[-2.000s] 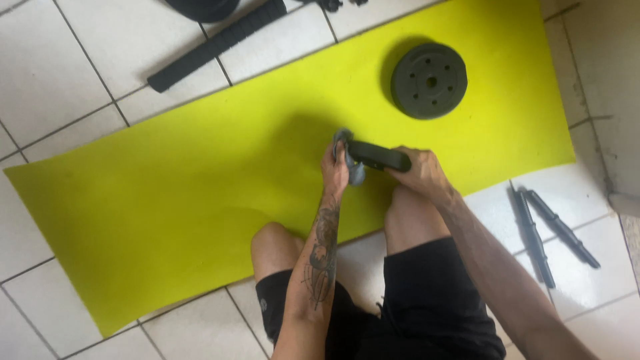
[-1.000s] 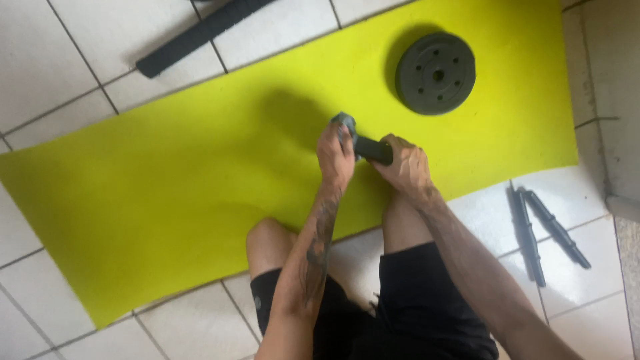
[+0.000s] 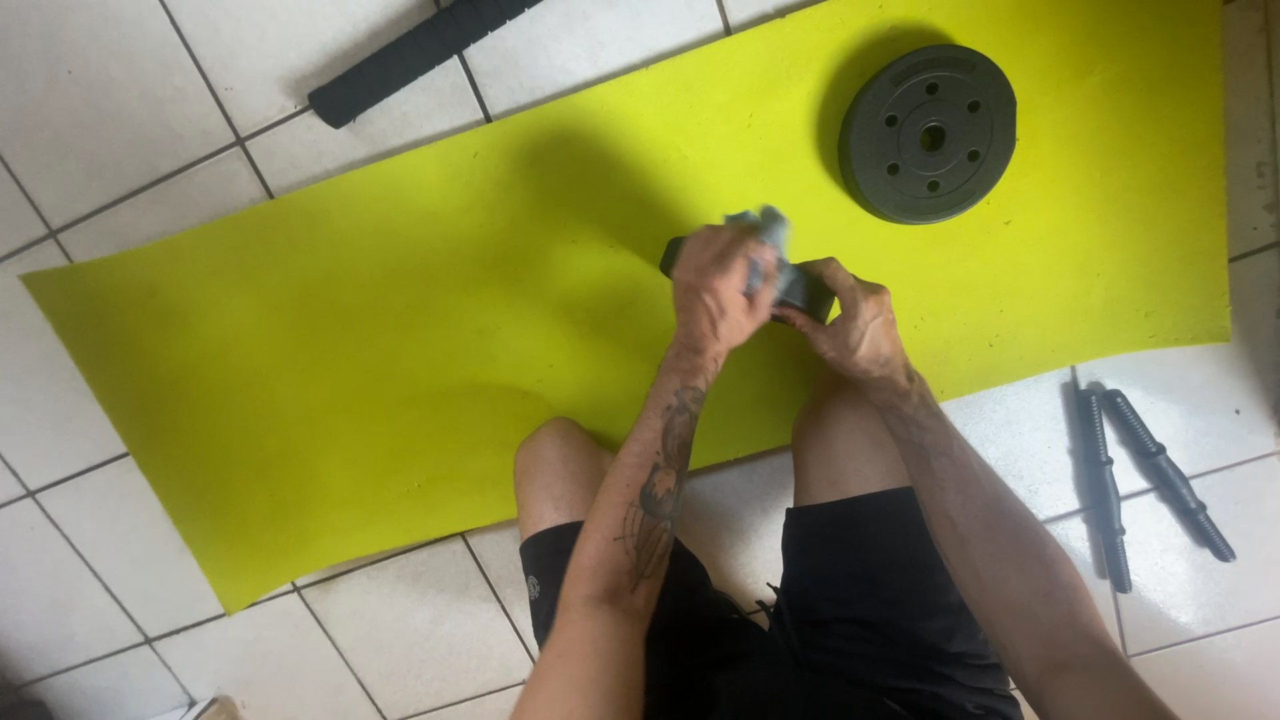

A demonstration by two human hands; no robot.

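Note:
My left hand point(image 3: 722, 285) is closed on a grey-blue cloth point(image 3: 768, 235), blurred by motion, and presses it on a dark weight plate point(image 3: 808, 292) seen nearly edge-on. The fingers of my right hand point(image 3: 855, 315) pinch the right end of that plate. Its far end shows to the left of my left hand, and my hands and the cloth hide its middle. Both hands are above a yellow-green mat point(image 3: 400, 350). Another dark grey weight plate point(image 3: 965, 135), with a centre hole and a ring of smaller holes, lies flat on the mat to the upper right.
Two threaded dumbbell bars point(image 3: 1104, 490) lie on the white tiled floor point(image 3: 400, 640) at the right, beyond the mat's near edge. A black foam-covered bar point(image 3: 420, 62) rests on the tiles at the upper left. My bare knees are at the mat's near edge.
My left hand has moved with the cloth from the plate's left end onto its face or rim. The held plate has turned and now reaches out behind my left hand.

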